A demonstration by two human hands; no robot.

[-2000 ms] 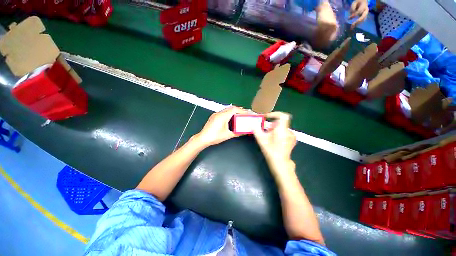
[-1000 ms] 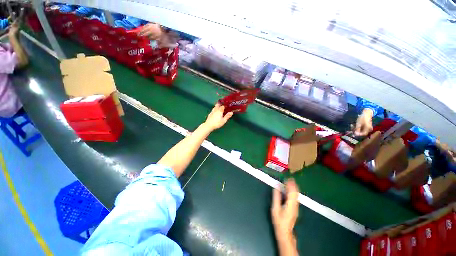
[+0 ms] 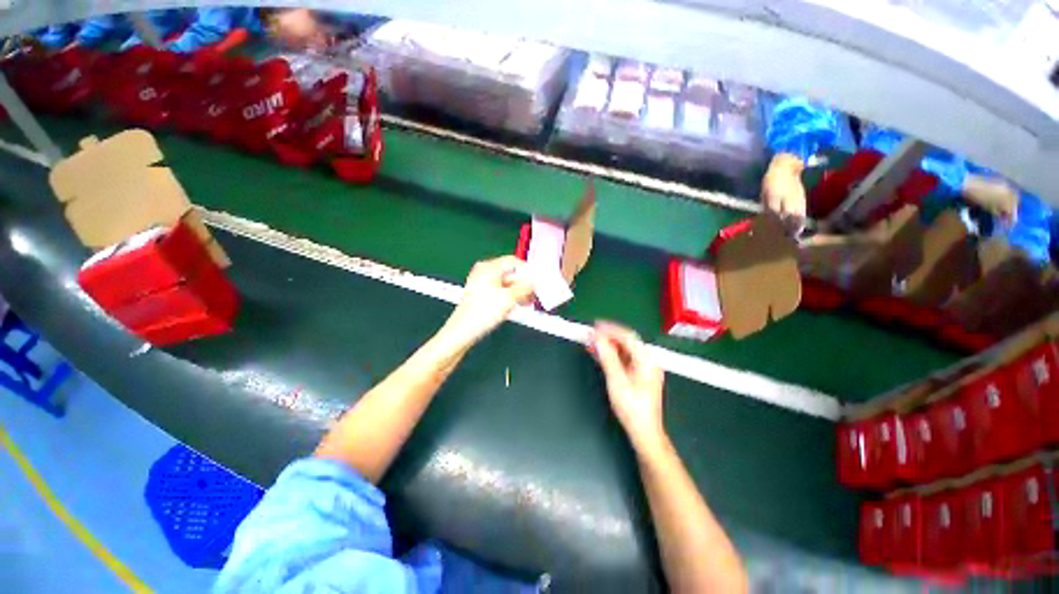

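A small red box (image 3: 524,241) stands on the green belt in front of me, its brown lid (image 3: 580,236) raised on the right. White contents show at its mouth, and a white paper piece (image 3: 549,282) hangs over its near side. My left hand (image 3: 492,290) is at the box's near left, its fingers closed on the paper's left edge. My right hand (image 3: 627,362) is to the right over the pale strip, fingers bent together; whether it pinches something small is not clear. A second open red box (image 3: 693,299) stands farther right, its brown lid (image 3: 757,279) up.
Two red boxes (image 3: 163,284) with a raised brown lid stand at left. Red cartons (image 3: 261,110) line the far belt. Stacked red boxes (image 3: 952,516) are at right. Clear trays (image 3: 656,110) lie across the belt near another person's hand (image 3: 785,192). A white frame (image 3: 697,44) crosses overhead.
My left hand has come back from the far red carton and is now at an open box with white paper. My right hand has drawn its fingers together. The view has shifted.
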